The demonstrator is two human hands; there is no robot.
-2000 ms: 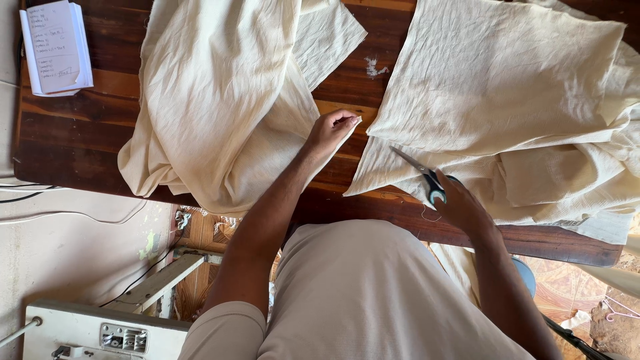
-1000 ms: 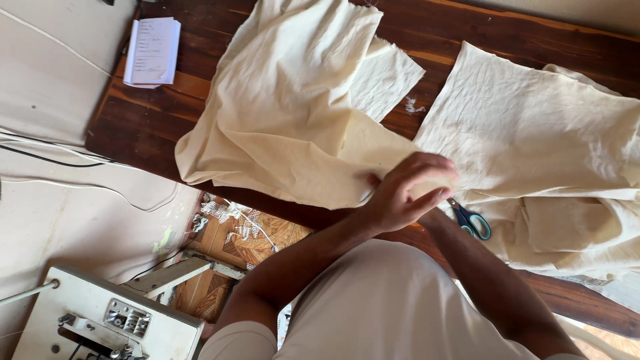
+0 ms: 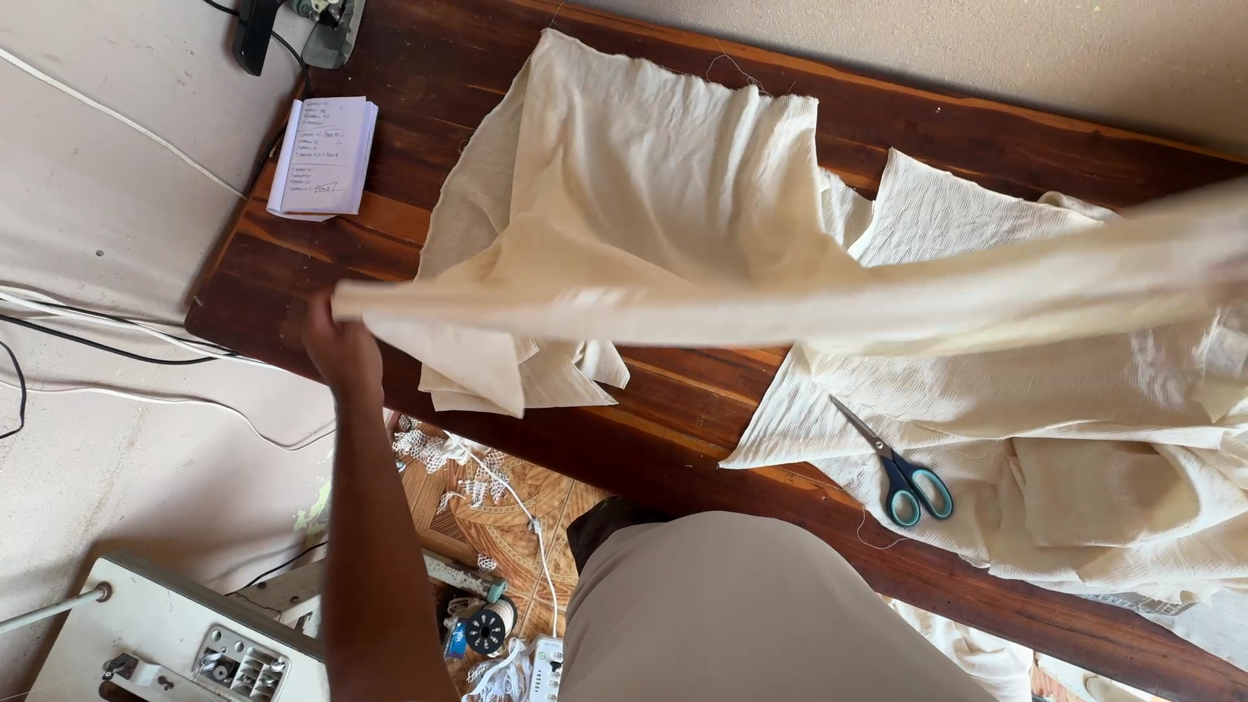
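Observation:
Cream cloth (image 3: 673,185) is stretched across the dark wooden table, its near edge pulled into a long taut band. My left hand (image 3: 343,336) grips one end of that band at the table's left side. At the far right edge of the view, my right hand (image 3: 1230,278) is blurred and mostly cut off, at the band's other end; its fingers cannot be made out. Scissors with dark and teal handles (image 3: 907,478) lie on a second heap of crinkled cream cloth (image 3: 1082,487), touched by neither hand.
An open notebook with handwriting (image 3: 325,156) lies at the table's left end. A white sewing machine (image 3: 185,634) stands lower left. Cables run along the wall. A thread spool (image 3: 490,624), a power strip (image 3: 547,668) and cloth scraps are on the floor below the table (image 3: 682,458).
The scissors, in my right hand two seconds ago, now lie released on the cloth. My hands have moved far apart, and the left cloth has been spread and pulled taut.

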